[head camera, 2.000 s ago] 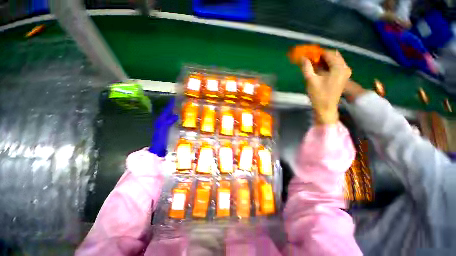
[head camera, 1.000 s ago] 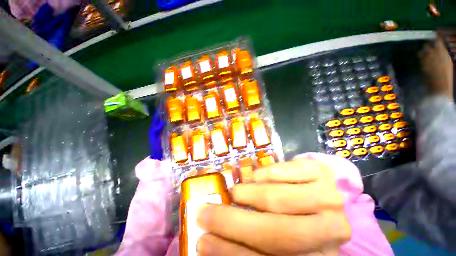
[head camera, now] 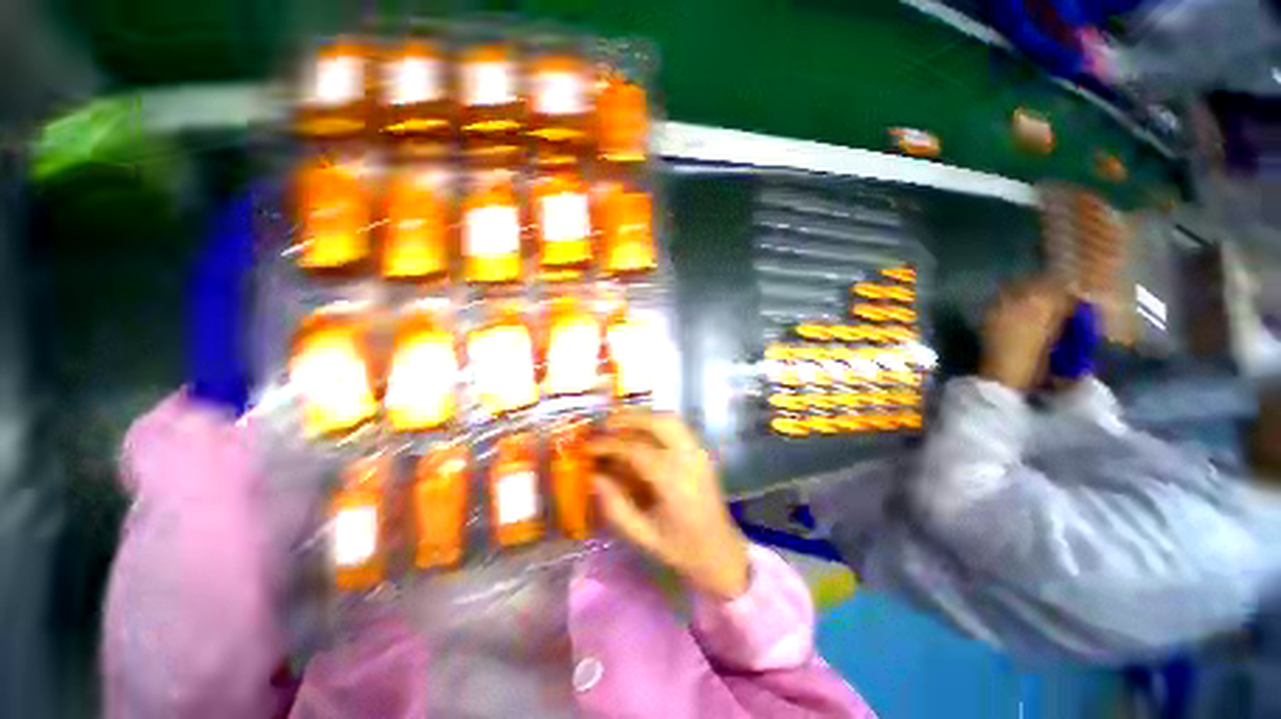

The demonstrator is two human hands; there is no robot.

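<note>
A clear blister tray [head camera: 464, 288] with four rows of orange units fills the left and middle of the view. Many units show white labels or glare. My left hand [head camera: 222, 302], in a blue glove, is at the tray's left edge; its fingers are partly hidden and blurred. My bare right hand [head camera: 672, 492] is at the right end of the row nearest me. Its curled fingertips touch or overlap an orange unit [head camera: 572, 480] there. Blur hides whether the fingers grip a unit, and the hand covers the row's end.
A small-pocket tray [head camera: 829, 253] with small yellow-orange units lies at right. A neighbour's hands [head camera: 1033, 330] and pale sleeves are farther right. The green conveyor belt [head camera: 801, 70] runs behind, with loose orange units [head camera: 916, 141]. A blurred green box [head camera: 92, 138] is at left.
My right hand has gone from close to the camera, holding an orange unit, to the tray's near right corner. The view has shifted, so the tray appears farther left and larger.
</note>
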